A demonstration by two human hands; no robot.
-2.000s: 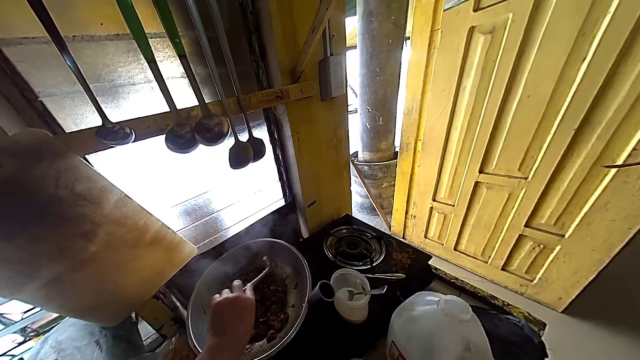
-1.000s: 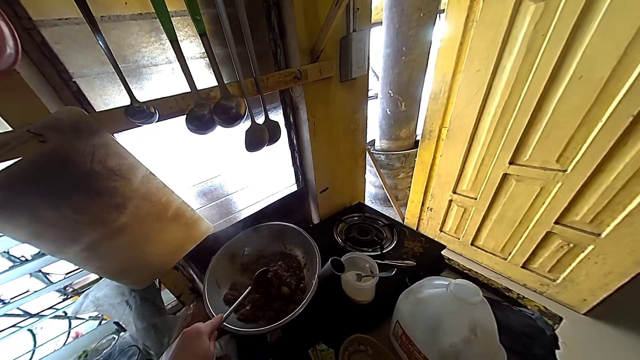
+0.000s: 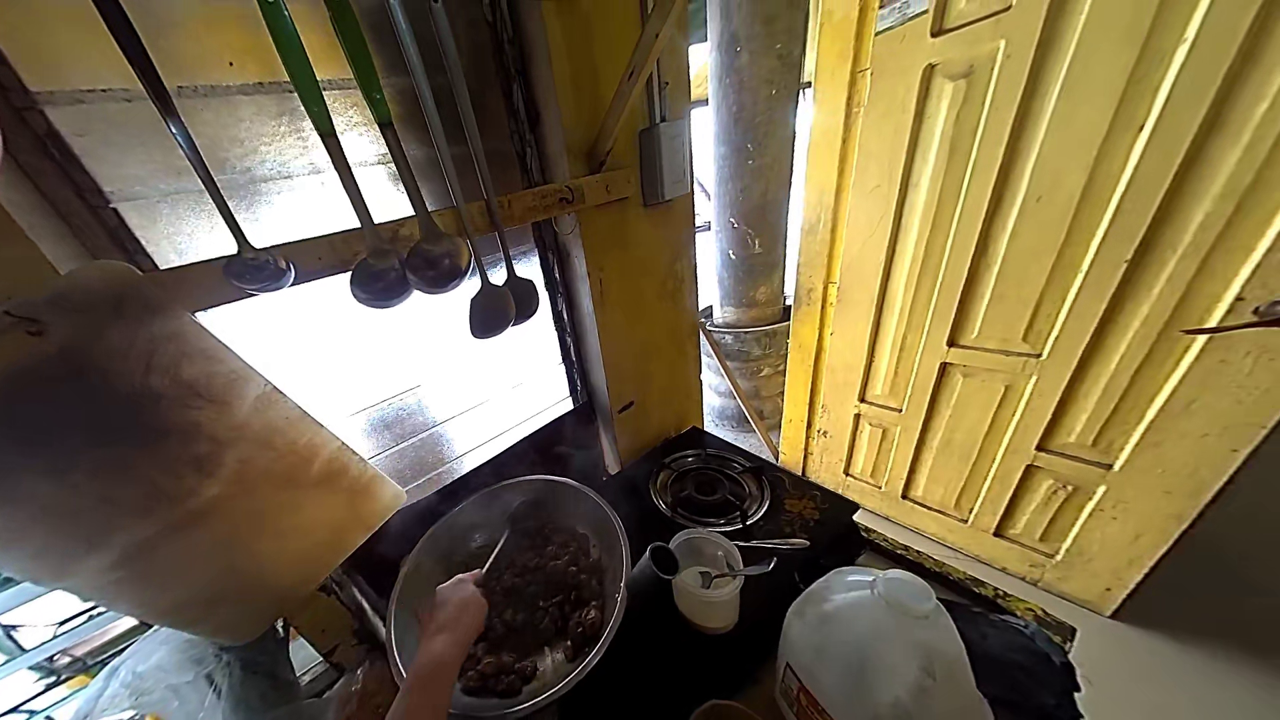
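Observation:
A wide metal bowl at the lower middle holds dark brown chunks of food. Over its left part, my right hand grips the thin handle of a utensil, whose head rests among the food toward the far side. Just right of the bowl is a plastic tub with white contents and a spoon in it, beside a dark cup. My left hand does not show.
A gas burner lies behind the tub. A large white plastic jug stands at right. Ladles and spatulas hang from a wooden rail. A stained board hangs at left; a yellow door stands at right.
The hand has moved from the bowl's near left edge to over its left part, and the utensil's head now lies farther back in the food.

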